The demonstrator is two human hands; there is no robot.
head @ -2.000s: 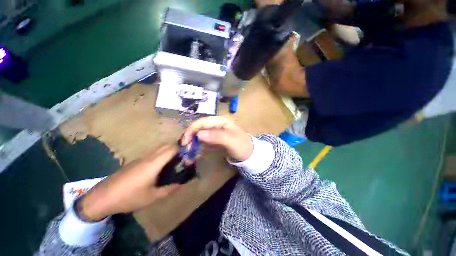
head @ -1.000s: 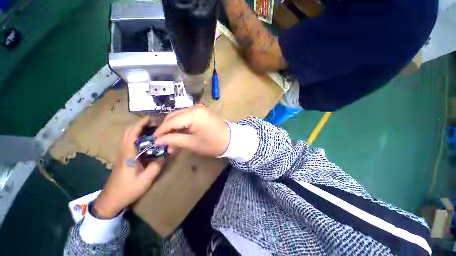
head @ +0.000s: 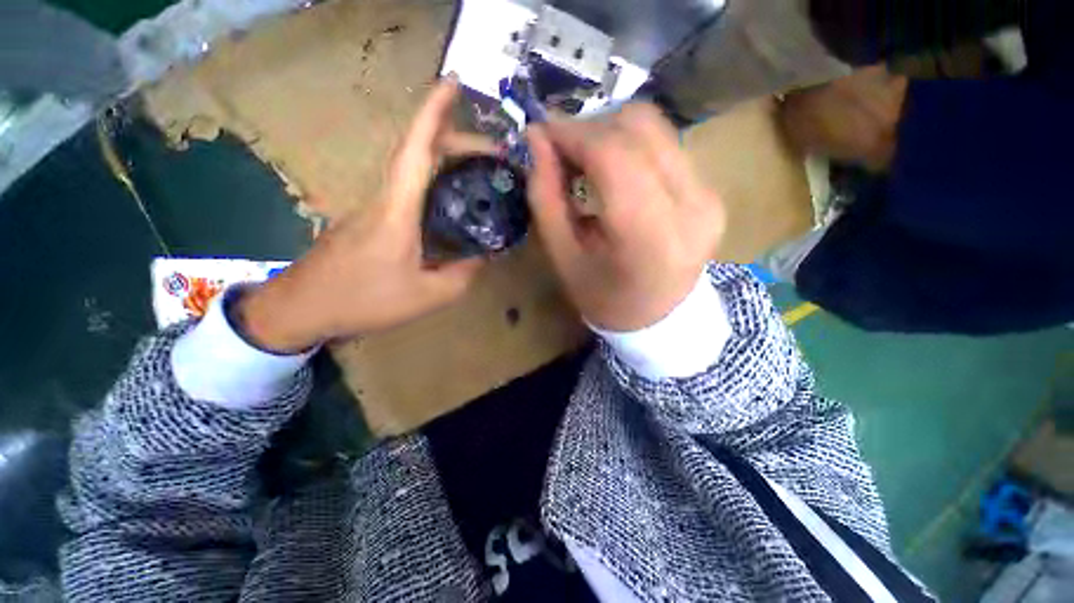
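Observation:
My left hand [head: 375, 253] holds a short dark round housing [head: 481, 206] from its left side, with its open face towards me. My right hand [head: 630, 200] is just right of the housing, its thumb and finger pinched on a small bluish circuit piece [head: 524, 112] above the housing's upper right rim. Fine wires seem to show there, too blurred to tell. Beyond the hands is the white front of the screw feeder [head: 565, 45], with a metal pick-up block on it.
Torn cardboard [head: 424, 377] lies under the hands. A large blurred grey shape, perhaps the screwdriver's nose [head: 754, 53], hangs at the upper right. A coworker's hand [head: 842, 118] and navy sleeve [head: 966, 212] are at right. A white and orange packet [head: 194, 286] lies at left.
My hands have moved up and right in the picture. The round dark face now shows in my left hand, and the small circuit piece is held apart from it. The blue screwdriver is out of sight.

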